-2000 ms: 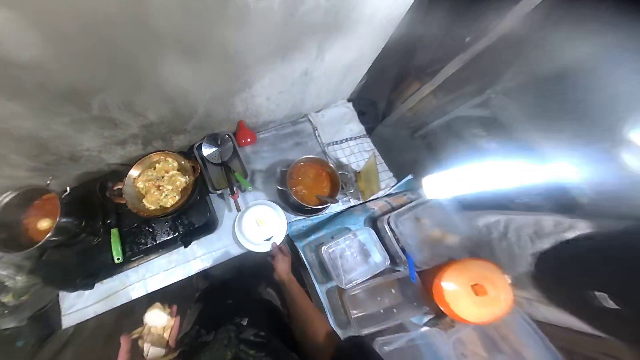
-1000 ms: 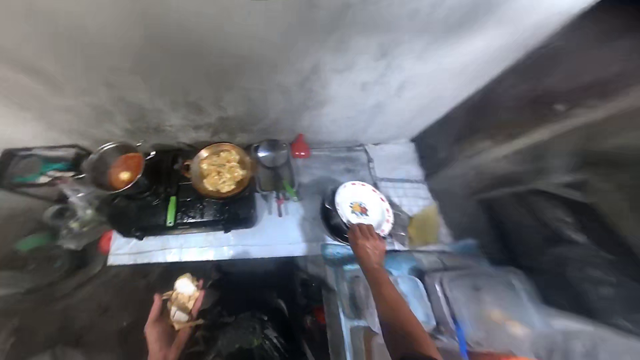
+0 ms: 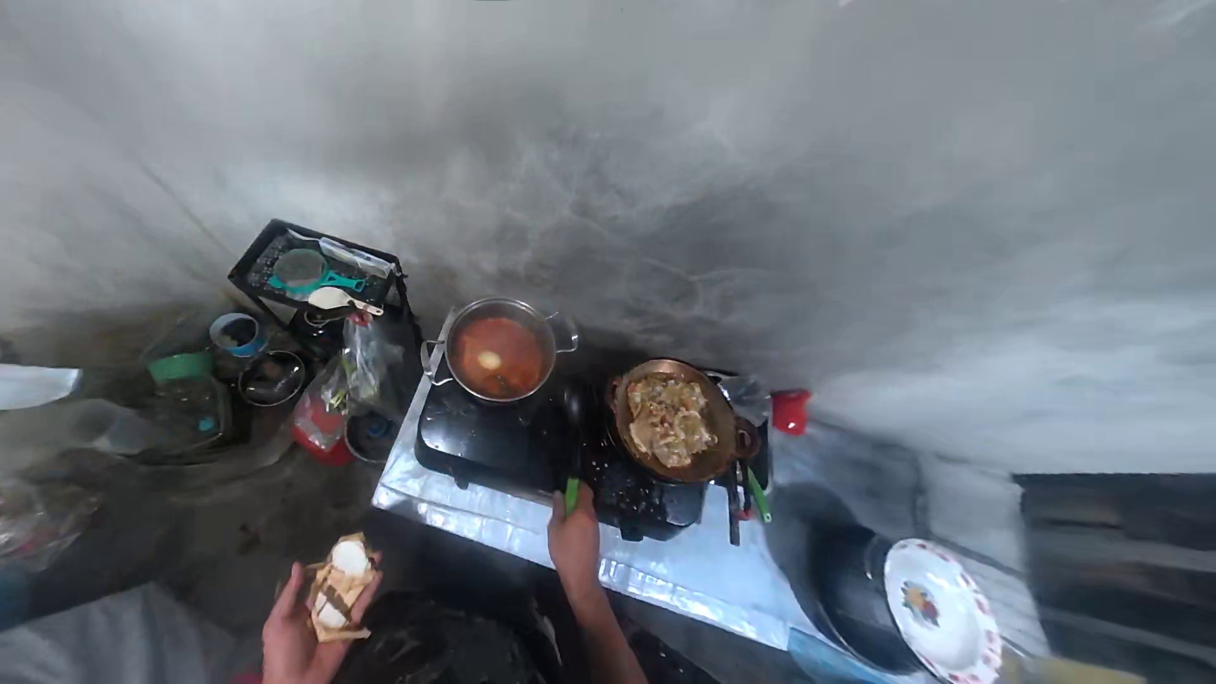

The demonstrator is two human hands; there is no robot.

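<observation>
My left hand (image 3: 313, 613), palm up at the lower left, holds pieces of tofu (image 3: 337, 591), some white and some tan. My right hand (image 3: 574, 532) grips the green handle (image 3: 572, 496) of a dark utensil lying over the black gas stove (image 3: 484, 446). On the stove's left side sits a steel pot (image 3: 502, 350) of red-orange broth with a pale round piece in it. A brown wok (image 3: 670, 418) with cooked yellowish food stands on the right side. The white plate (image 3: 940, 608) with a red-patterned rim rests tilted on a dark pot at the lower right.
A black rack (image 3: 313, 266) with a green strainer and a pale spoon stands left of the stove. Below it are a plastic bag (image 3: 366, 366), bowls and a green-lidded container (image 3: 180, 369). A red object (image 3: 790, 411) and a green-handled utensil (image 3: 758, 494) lie right of the wok.
My right hand has let go of the plate, which it held over the pot at right, and has moved left to the green handle. The view has swung left.
</observation>
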